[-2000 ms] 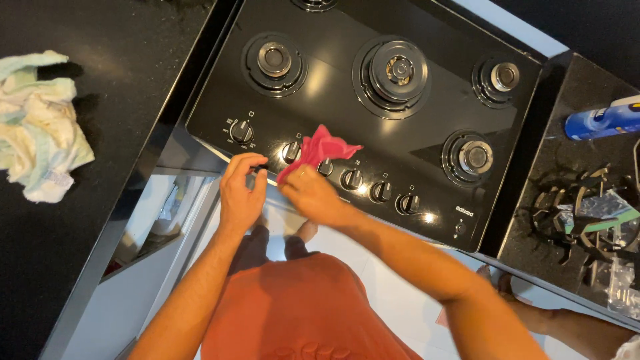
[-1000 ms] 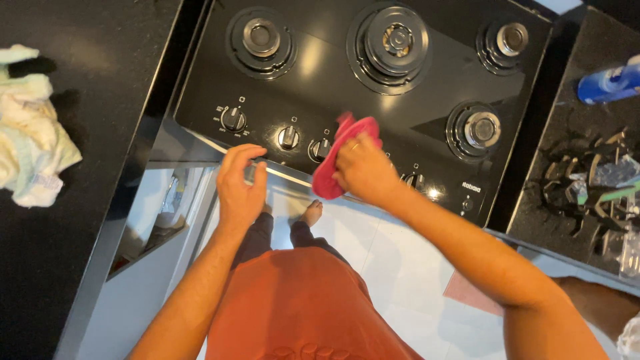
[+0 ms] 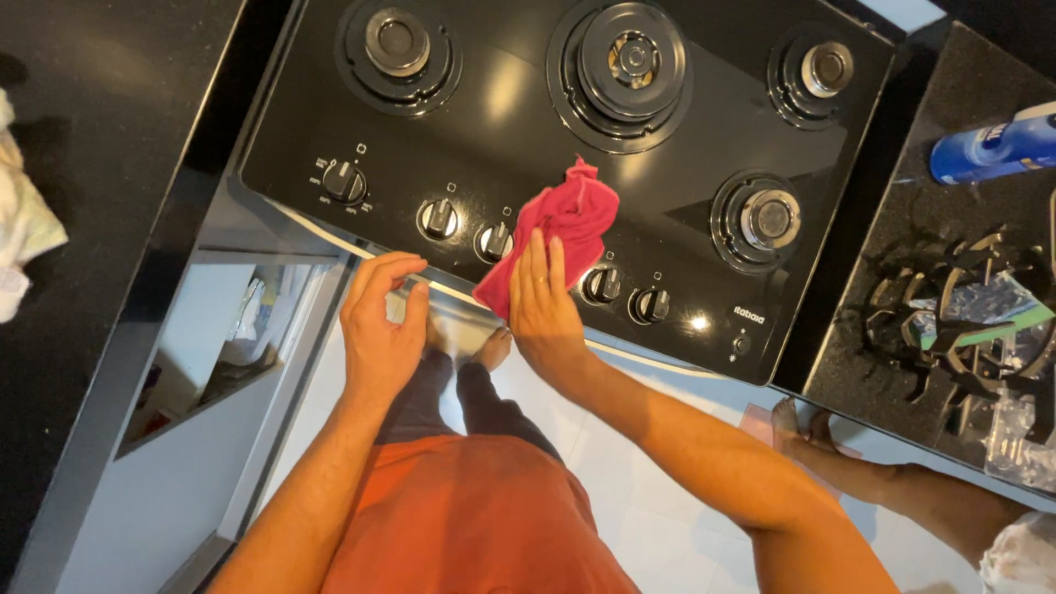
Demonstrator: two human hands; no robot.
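A black gas cooktop with several burners and a row of control knobs lies in front of me. My right hand presses flat on a crumpled red cloth, fingers extended. The cloth spreads over the knob row and hides at least part of one knob, between a left knob and a right knob. Near the cooktop's front edge, my left hand hovers with its thumb and fingers curved apart, holding nothing.
On the right counter are a blue bottle, black metal pan supports and clear plastic packaging. A pale cloth lies on the left counter. Another person's leg shows at the lower right.
The red cloth was gripped bunched in my right hand; now that hand lies flat on it, with the cloth spread over the knobs. My left hand stays by the front edge.
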